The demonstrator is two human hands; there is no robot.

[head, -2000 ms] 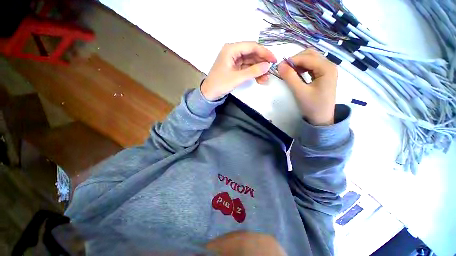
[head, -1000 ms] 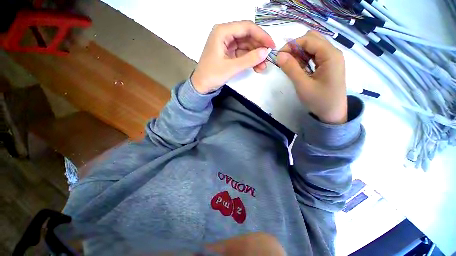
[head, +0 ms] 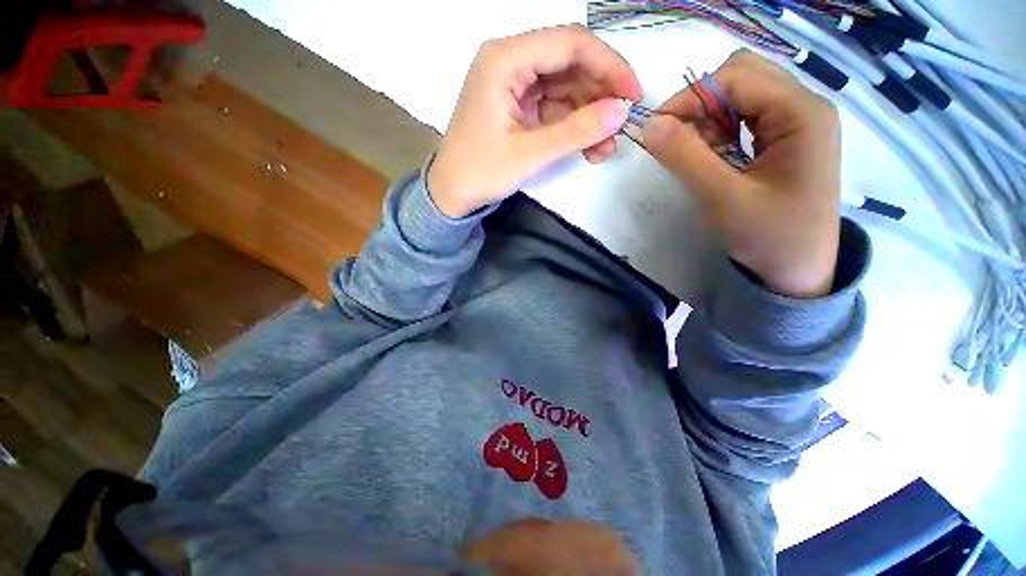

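My left hand [head: 538, 113] pinches a tiny white piece [head: 623, 106], perhaps a connector housing, between thumb and index finger. My right hand [head: 765, 158] holds thin core wires [head: 716, 104], red, blue and dark, which pass between its fingers. Their ends run to the white piece, and the two hands' fingertips nearly touch. Whether the wires sit inside the piece is too small to tell. Light grey multi-core cables [head: 968, 146] with black sleeves and fanned coloured wires lie beyond my right hand.
A short black sleeve [head: 882, 207] lies on the white table [head: 878, 281], right of my right hand. A dark blue object [head: 878, 534] is at the lower right. A red stool [head: 107, 56] stands on the brown floor at the upper left.
My right hand has moved right and slightly up in view, and more of the coloured wires shows above its fingers. My left hand still pinches the white piece. The cables have shifted right in view.
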